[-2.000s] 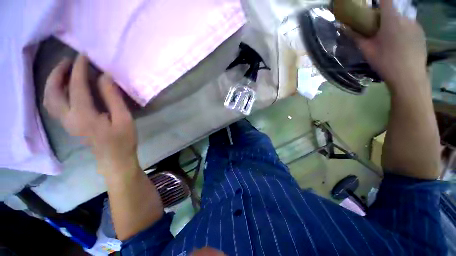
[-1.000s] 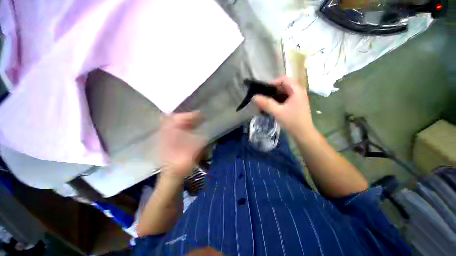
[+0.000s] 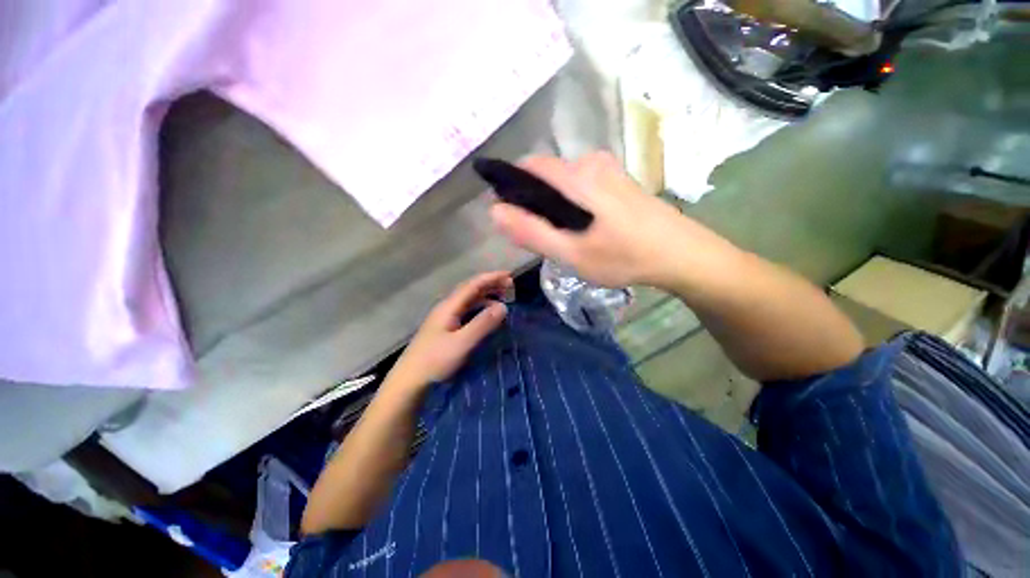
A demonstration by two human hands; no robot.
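Observation:
My right hand (image 3: 599, 220) grips the black trigger head of a spray bottle (image 3: 582, 299); its clear body hangs below the hand, over the board's front edge and in front of the shirt. A pink garment (image 3: 328, 79) lies spread on the grey padded ironing board (image 3: 260, 237), its pointed corner toward me. My left hand (image 3: 463, 322) is off the garment, near my waist at the board's edge, fingers curled apart, with nothing seen in it. The steam iron (image 3: 768, 51) rests on white cloth at the upper right, untouched.
White cloth (image 3: 678, 102) lies under the iron at the board's right end. A carton (image 3: 915, 294) stands at the right. Grey striped cloth (image 3: 971, 440) hangs or lies at the lower right. Blue and white items (image 3: 198, 536) are below the board at the lower left.
My right hand has let go of the iron and taken the spray bottle, now tilted over the board edge. My left hand has come off the garment and drawn back to my waist.

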